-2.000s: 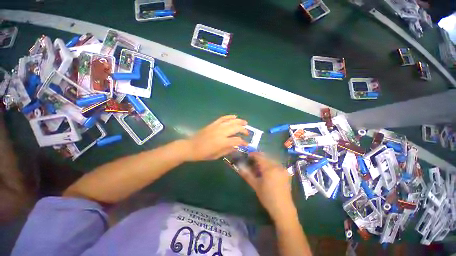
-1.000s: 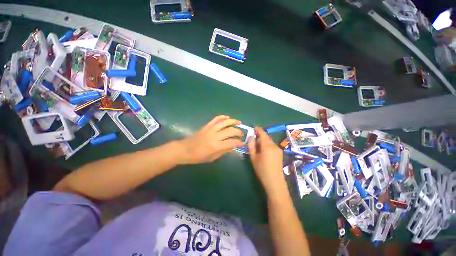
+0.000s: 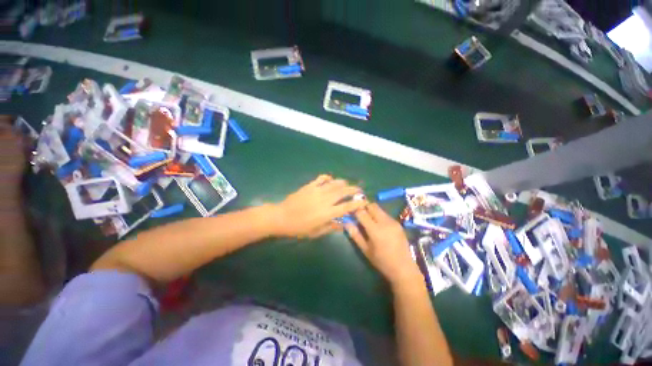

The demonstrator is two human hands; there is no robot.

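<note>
My left hand [image 3: 314, 207] and my right hand [image 3: 379, 232] meet over the green work surface at the centre. Between and under them is a part-assembled unit, mostly hidden. A bit of blue cell [image 3: 346, 219] and a small white spot of frame [image 3: 361, 196] show at the fingers. Both hands are on this unit. A loose blue cell [image 3: 391, 194] lies just right of my fingers, at the edge of the right heap. How the cell sits in the held frame cannot be seen.
A heap of part-assembled units [image 3: 96, 198] lies left, another [image 3: 457, 261] right, with empty frames [image 3: 633, 286] at far right. A pale rail [image 3: 307, 127] separates the belt, where units [image 3: 348, 100] lie spaced out. A grey post [image 3: 572, 156] crosses at right. Another person's arm [image 3: 14, 214] is at the left edge.
My hands have closed together over the unit, hiding more of it. The units on the belt have shifted rightward in view, and more show at upper left. The camera view has also shifted.
</note>
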